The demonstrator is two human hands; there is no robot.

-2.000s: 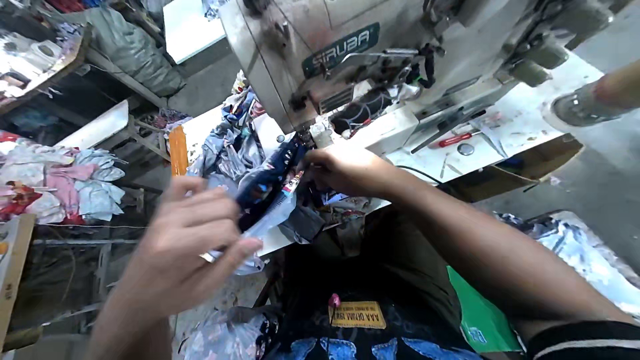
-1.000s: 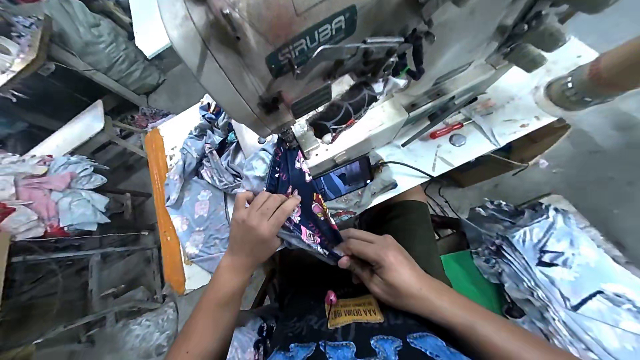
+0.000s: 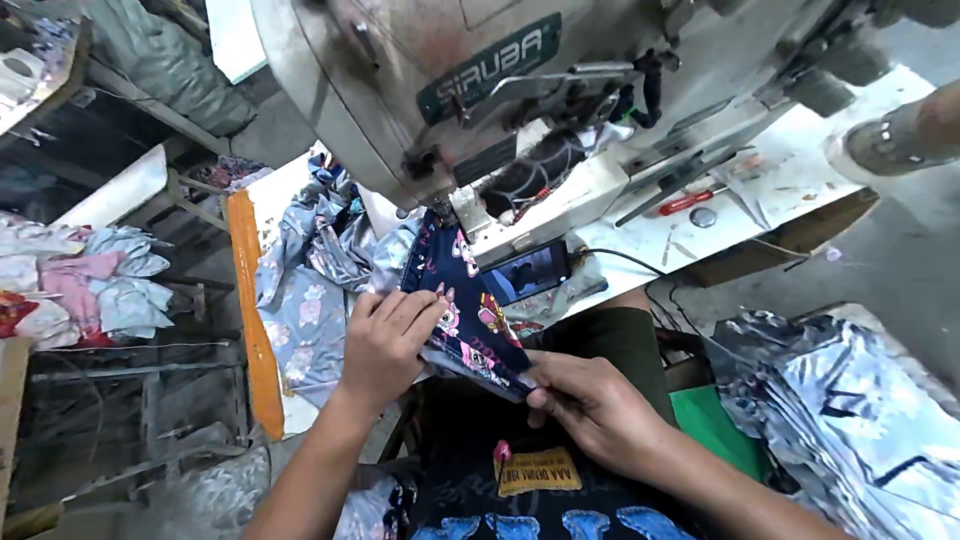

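A navy cartoon-print fabric piece (image 3: 469,307) runs from under the needle area of a Siruba sewing machine (image 3: 480,82) down toward my lap. My left hand (image 3: 390,345) lies on its left edge, fingers curled over the cloth. At the lower right corner, my right hand (image 3: 600,405) pinches the fabric between thumb and fingers. Grey-blue printed fabric (image 3: 307,322) is bunched on the table left of the needle, and some shows beneath the navy piece. A phone (image 3: 529,271) with a lit screen lies just right of the navy cloth.
An orange strip (image 3: 256,315) edges the table's left side. On the white table (image 3: 795,202) lie a red-handled screwdriver (image 3: 686,202) and a round metal piece (image 3: 703,217). Stacked silvery-blue fabric (image 3: 862,397) stands at right; heaped garments (image 3: 82,277) lie at left. A cable (image 3: 622,256) leaves the phone.
Two seconds ago my right hand was up near the needle and my left was blurred, off to the left. Both are now lower on the navy fabric, which lies spread out, much as one second ago.
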